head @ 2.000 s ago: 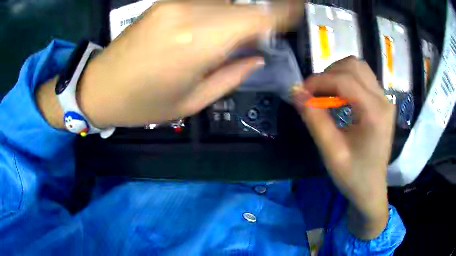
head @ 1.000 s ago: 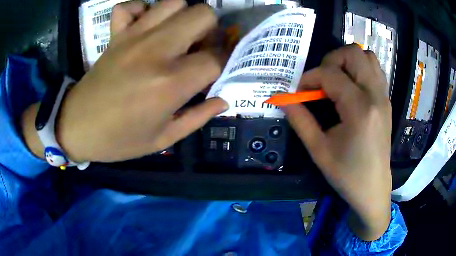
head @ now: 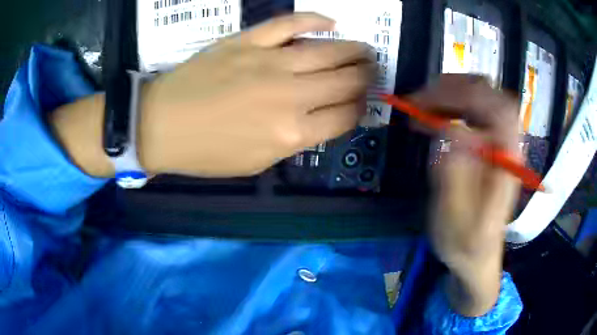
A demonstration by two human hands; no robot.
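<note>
A barcode label (head: pixel 387 55) lies on the smartphone (head: pixel 357 160) at the middle of the tray, its lower end beside the camera rings. My left hand (head: pixel 262 98) lies flat across the label and hides much of it; I see nothing held in it. My right hand (head: pixel 472 163), blurred, grips the orange stick (head: pixel 419 112). The stick's left tip is at the label's right part, close to my left fingertips. A labelled smartphone (head: pixel 190 26) is to the left, partly under my left hand.
The black tray (head: pixel 294 212) runs across in front of me. Unlabelled phones (head: pixel 538 85) with orange flex strips sit in slots on the right. A white backing strip (head: pixel 563 167) hangs down over the tray's right end. My blue smock is at the bottom.
The label, lifted and curved a second ago, now lies down on the phone. My left hand has moved right over it. The stick has swung, its back end now pointing down right.
</note>
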